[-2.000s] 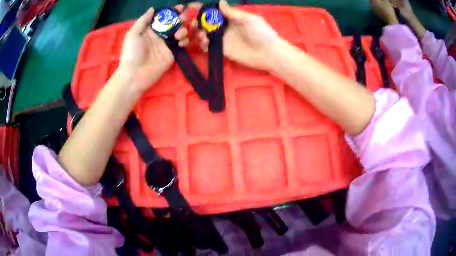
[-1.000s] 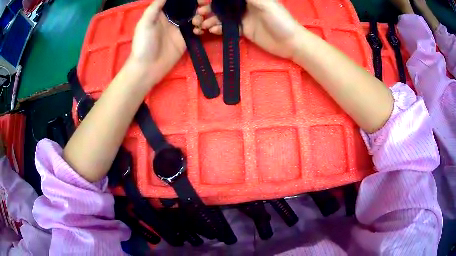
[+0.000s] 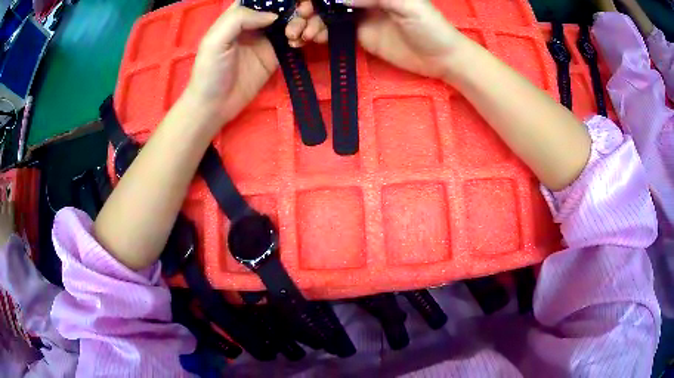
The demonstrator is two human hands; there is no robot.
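Observation:
My left hand holds a black smartwatch at the top edge, its dark screen showing small white marks, its thumb at the case. My right hand holds a second smartwatch, also with small white marks on a dark screen; both cases are cut off by the picture's top edge. Their black straps hang down over the red foam tray. Another black watch lies across the tray's lower left pocket, screen dark.
More black watches and straps lie at the tray's left edge and under its near edge. At right, a neighbouring red tray holds watches, beside a person's pink sleeve. A green mat is at left.
The held watches' screens went from blue-and-yellow faces to black, then to small white marks. Both watches sit higher in view than two seconds ago, and their straps hang apart.

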